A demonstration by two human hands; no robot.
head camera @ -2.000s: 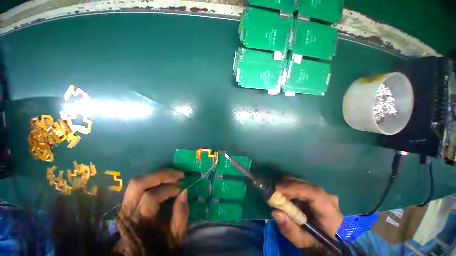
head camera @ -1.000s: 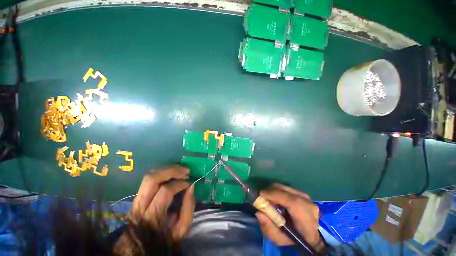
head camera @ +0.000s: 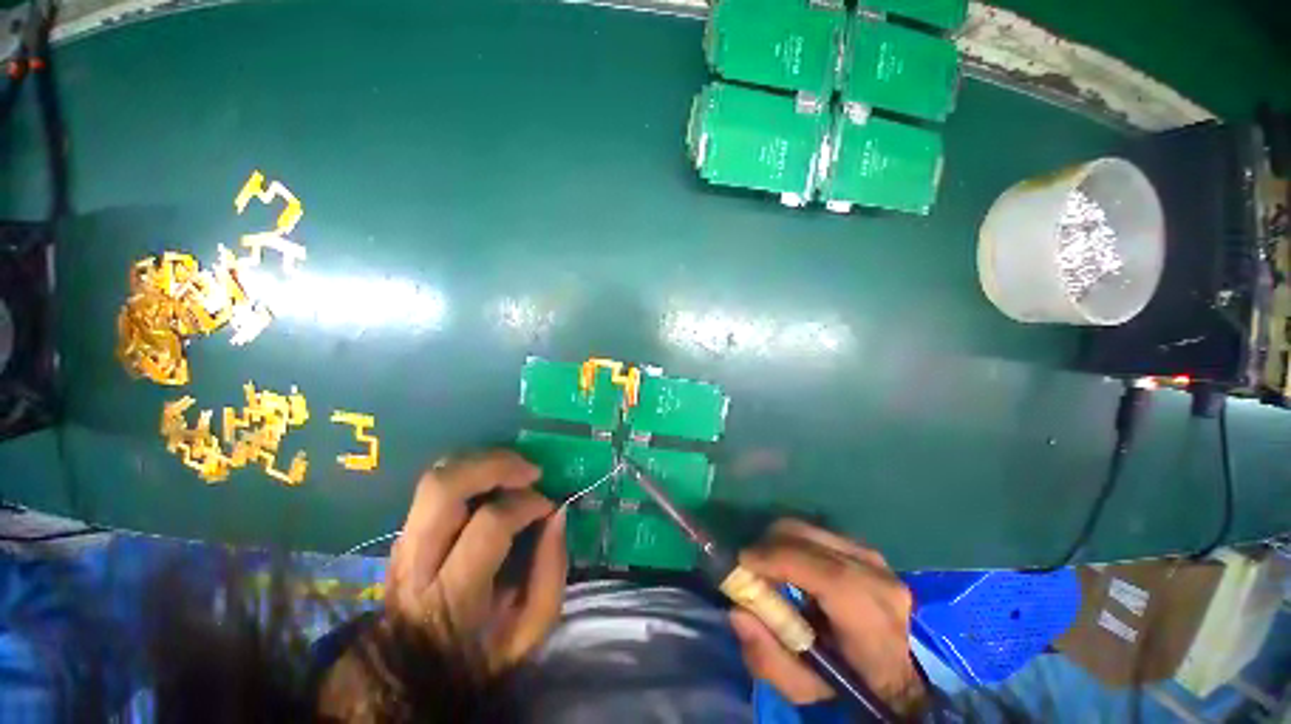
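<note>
A green PCB panel with six boards in two columns lies at the bench's near edge. An orange flex circuit sits at the top of its centre strip. My right hand grips the soldering iron like a pen; its metal tip is at the centre strip, near the middle row. My left hand pinches thin solder wire, whose end meets the iron tip at the strip. My left fingers cover part of the panel's left column.
Loose flex circuits lie in two clusters at left. Stacked PCB panels are on the far side. A whitish cup with silvery bits stands beside a black soldering station. A blue plastic basket and cardboard box are below the bench.
The iron tip and solder wire have moved from beside the flex circuit down the centre strip to the middle row. The view has shifted slightly. Both hands keep their holds.
</note>
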